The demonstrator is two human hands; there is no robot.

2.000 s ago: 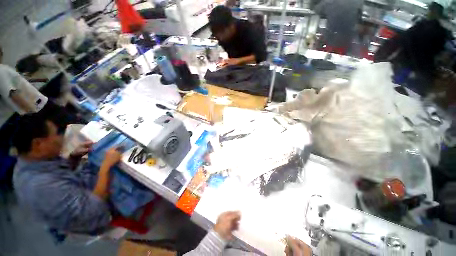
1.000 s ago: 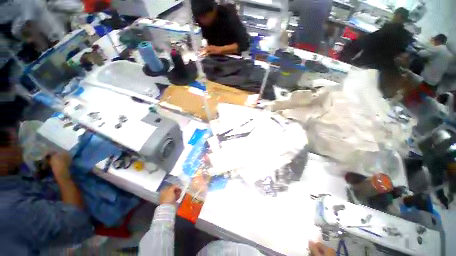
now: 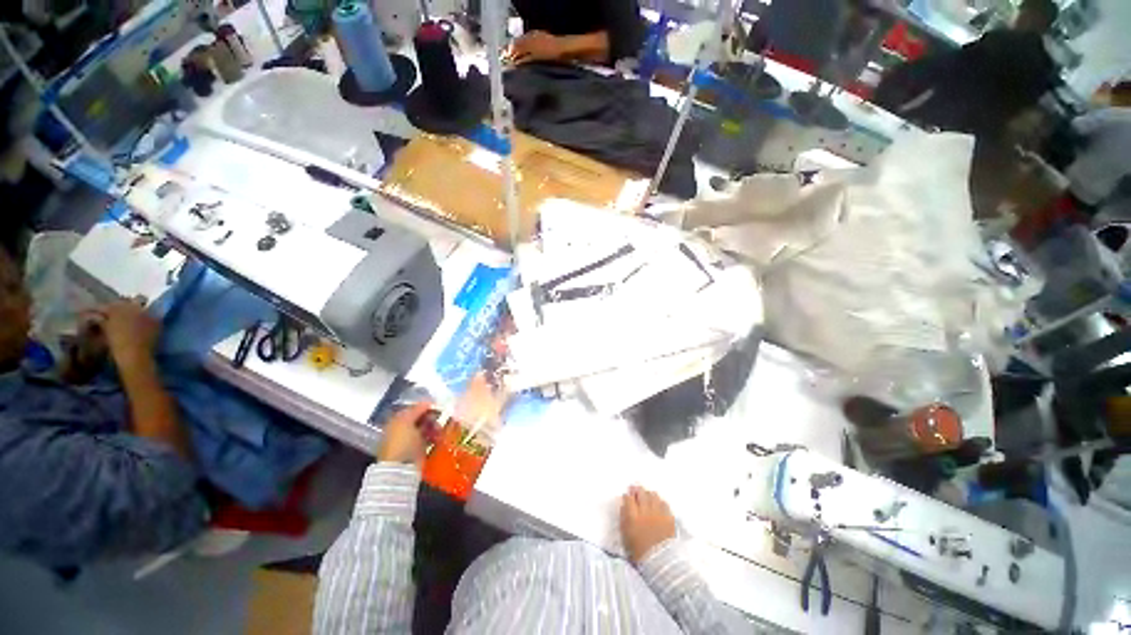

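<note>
My left hand (image 3: 407, 437) is at the table's front edge, its fingers on or beside a small dark item at the orange printed packet (image 3: 454, 463); whether it grips it is unclear. A blue printed packet (image 3: 474, 329) lies just behind under clear plastic. My right hand (image 3: 646, 521) rests on the white table top, holding nothing that I can see. White sheets (image 3: 595, 298) with narrow dark strips are piled in the middle, over a plastic-wrapped dark bundle (image 3: 705, 395).
A sewing machine (image 3: 298, 267) stands at left, another (image 3: 918, 527) at right with dark-handled pliers (image 3: 815, 581). Scissors (image 3: 280, 339) lie by the left machine. A cream fabric heap (image 3: 856, 261), brown packet (image 3: 459, 180) and thread cones (image 3: 362, 47) are behind. A person in blue works at left.
My left hand moved left from the white table to the orange packet, and stays there. My right hand has come further onto the table. The view has shifted, showing the near table more closely.
</note>
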